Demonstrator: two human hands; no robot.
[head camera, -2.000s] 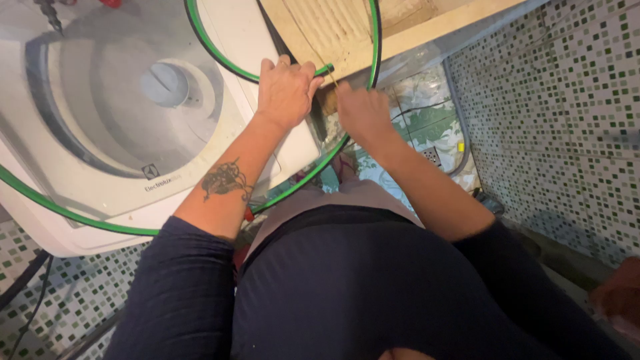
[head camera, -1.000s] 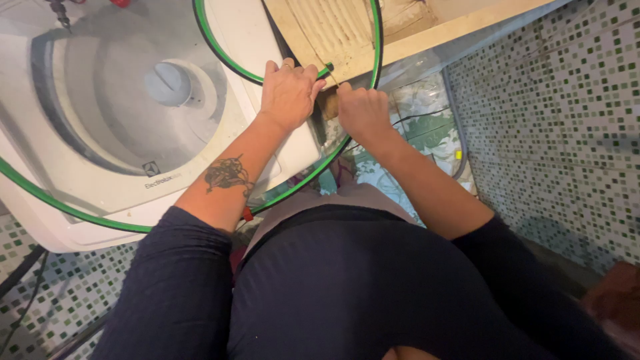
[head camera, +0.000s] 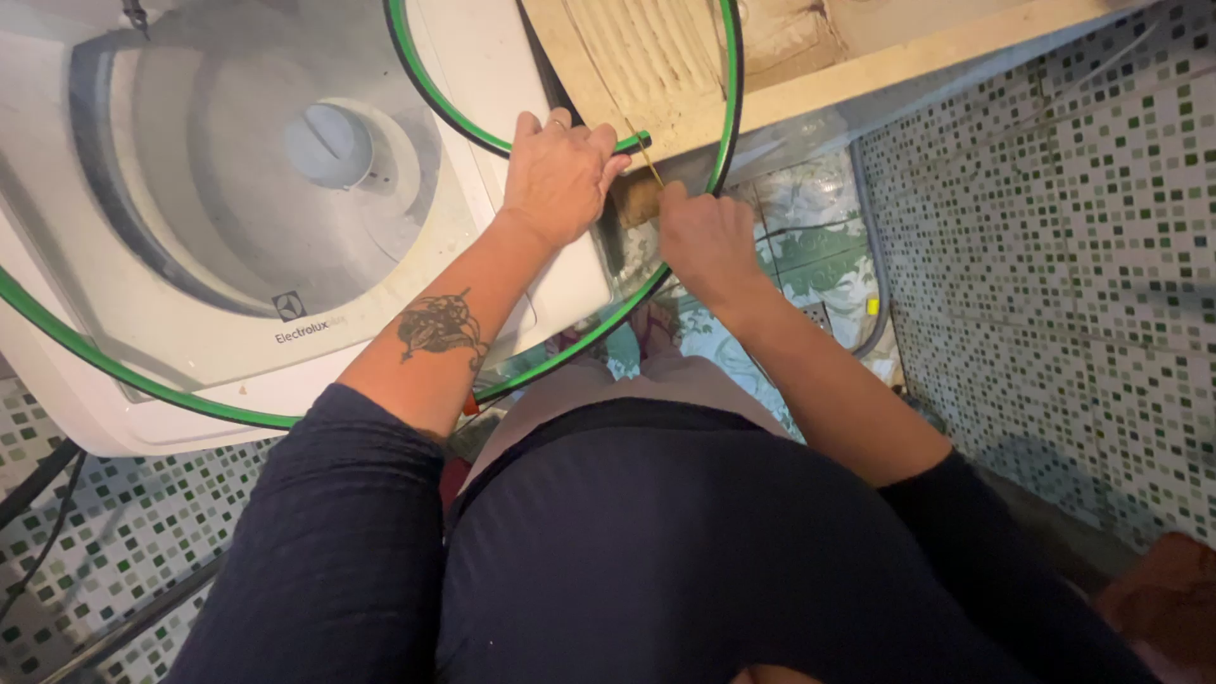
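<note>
My left hand (head camera: 560, 176) is closed around a green and black hose (head camera: 437, 100) near its cut end, over the gap between the washing machine and the sink's edge. The hose end sticks out to the right of my fingers. A thin, yellowish strip or wire (head camera: 651, 160) crosses that end, and its lower part is pinched in my right hand (head camera: 708, 237). What the strip is, I cannot tell. Loops of the hose pass behind my right hand and across the washer's front.
An Electrolux top-loading washing machine (head camera: 494, 204) stands open at left, its agitator (head camera: 330, 144) showing. A worn laundry sink with a ribbed washboard (head camera: 646, 57) is at the top. Below right are a grey drain hose (head camera: 876, 256), a floor drain (head camera: 815, 317) and a mosaic-tiled wall (head camera: 1054, 285).
</note>
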